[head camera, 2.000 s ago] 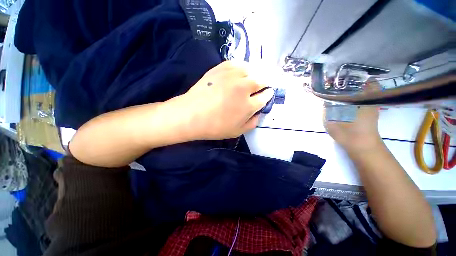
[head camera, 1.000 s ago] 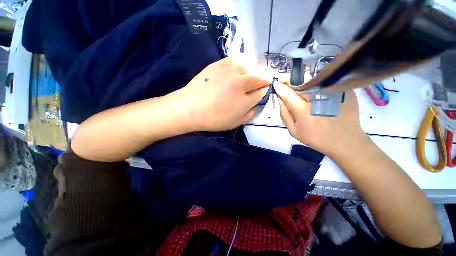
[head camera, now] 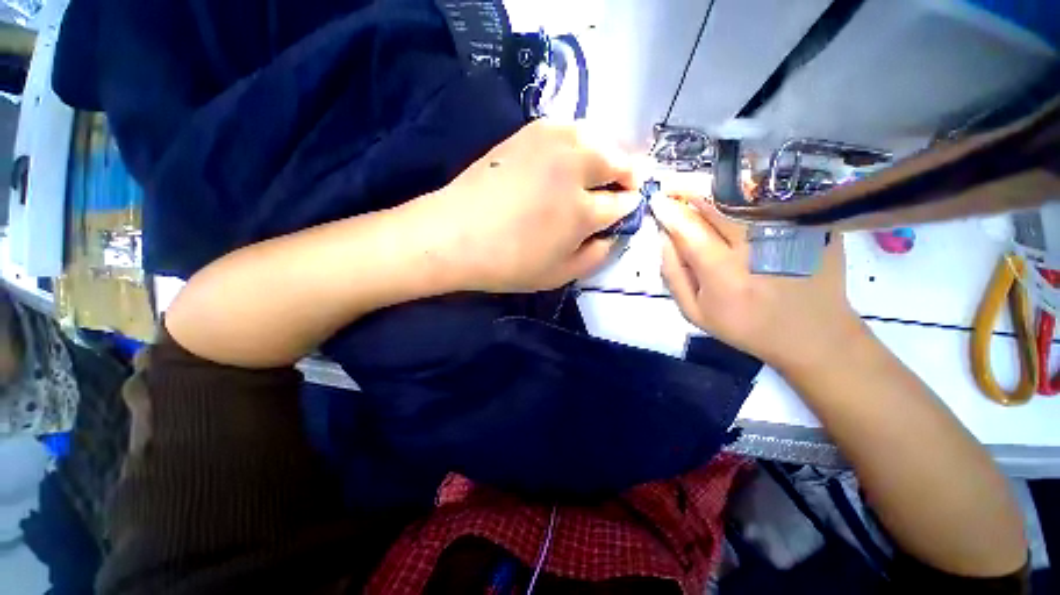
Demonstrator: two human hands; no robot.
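A large dark navy garment [head camera: 349,140] covers the left of the white table and hangs over its front edge. My left hand [head camera: 541,215] lies on it and pinches a narrow navy strip [head camera: 634,216] at the fingertips. My right hand [head camera: 750,273] meets the strip's tip from the right with thumb and fingers, beside the presser foot area. The fingertips are overexposed, so the exact grip is hard to see. The white sewing machine [head camera: 814,81] stands over the right. A grey cylindrical attachment [head camera: 788,250] partly covers my right hand.
Scissors with orange-yellow and red handles [head camera: 1004,337] lie at the right. A small pink and blue tool [head camera: 894,241] lies right of the attachment. A black printed label [head camera: 474,35] is on the garment. A grey ruler strip [head camera: 802,446] runs along the front edge. A red checked apron [head camera: 581,540] is below.
Two seconds ago my right hand was farther right, behind the attachment; by one second ago it had come left to the strip. Since then both hands have moved only slightly right; the view has shifted.
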